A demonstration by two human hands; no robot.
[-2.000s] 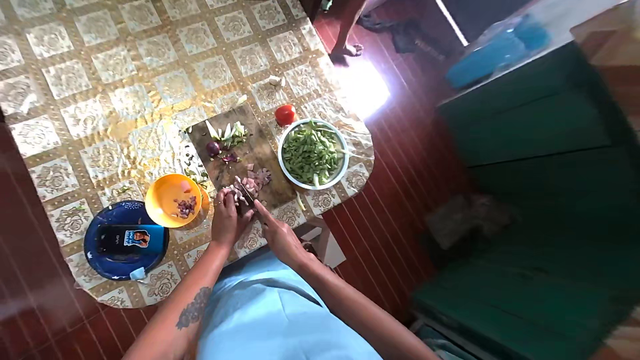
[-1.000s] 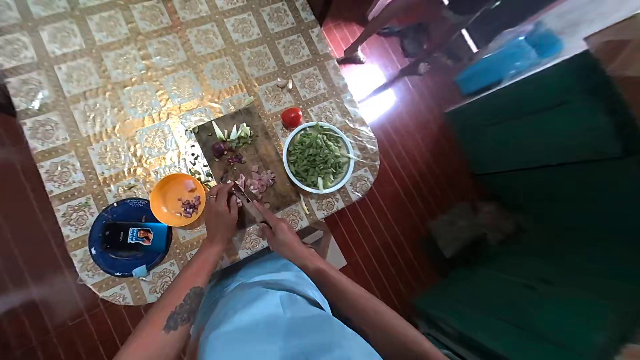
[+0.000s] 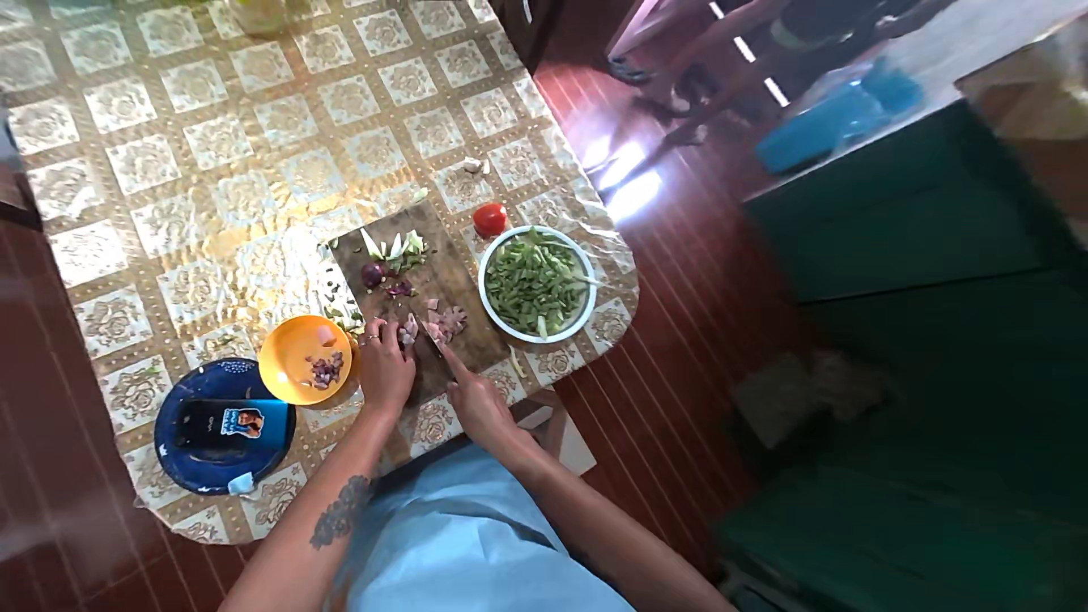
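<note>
A wooden cutting board lies near the table's front edge. My right hand grips a knife, its blade over the board. My left hand presses with its fingertips on a pale pink piece of meat or similar food left of the blade. Chopped pink pieces lie right of the blade. Farther up the board are a purple onion, dark purple bits and cut pale green vegetable pieces. An orange bowl left of the board holds diced purple pieces and a pink piece.
Right of the board stands a white-rimmed bowl of chopped greens, with a red tomato behind it. Garlic cloves lie farther back. A phone rests on a blue plate at left. A person's legs show beyond the table.
Both hands stay over the board, the right with the knife. Beyond the table, the person's legs have shifted.
</note>
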